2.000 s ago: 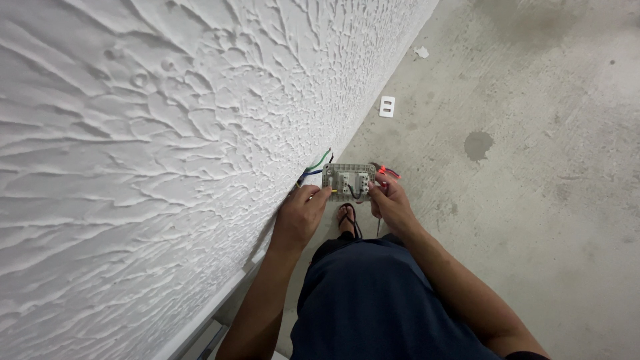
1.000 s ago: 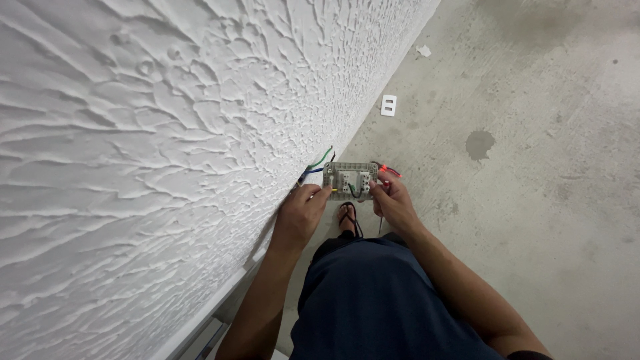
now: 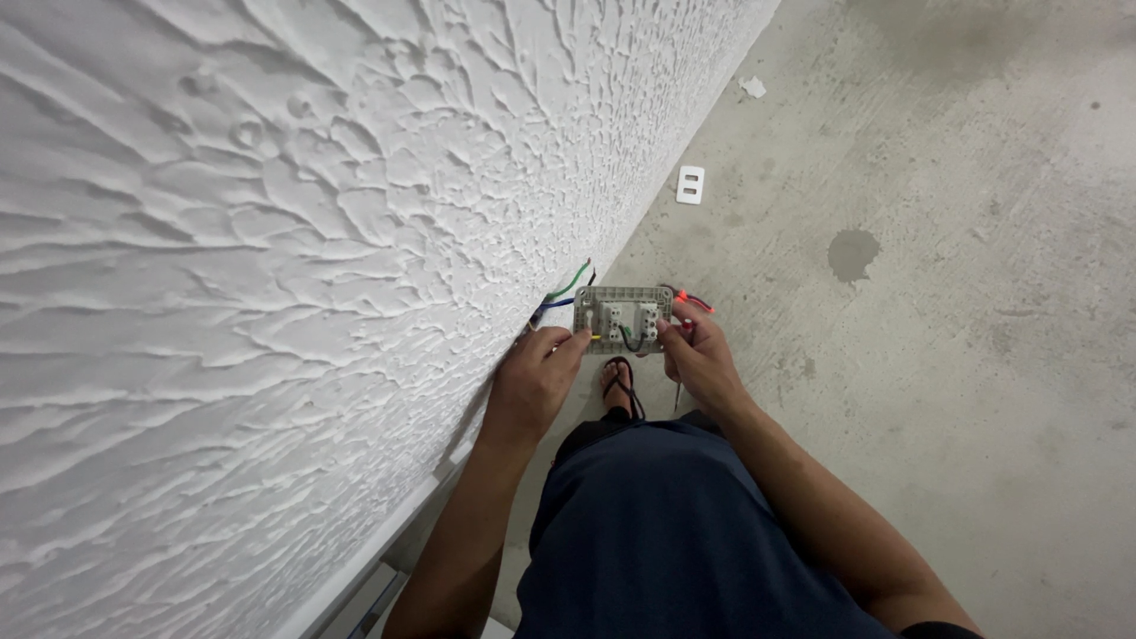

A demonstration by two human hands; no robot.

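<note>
Near the middle of the view, the back of a grey electrical outlet frame with two white terminal modules faces up. My right hand grips its right edge, and a thin screwdriver with a red part is also held in those fingers. The thumb and index finger of my left hand pinch a yellow wire at the frame's left side. A short black wire loops between the modules. Green and blue wires come from the wall beside the frame.
A white textured wall fills the left. On the concrete floor lie a white two-slot cover plate, a white scrap and, just beyond my right hand, a red-and-black tool, partly hidden. My sandalled foot is below the frame.
</note>
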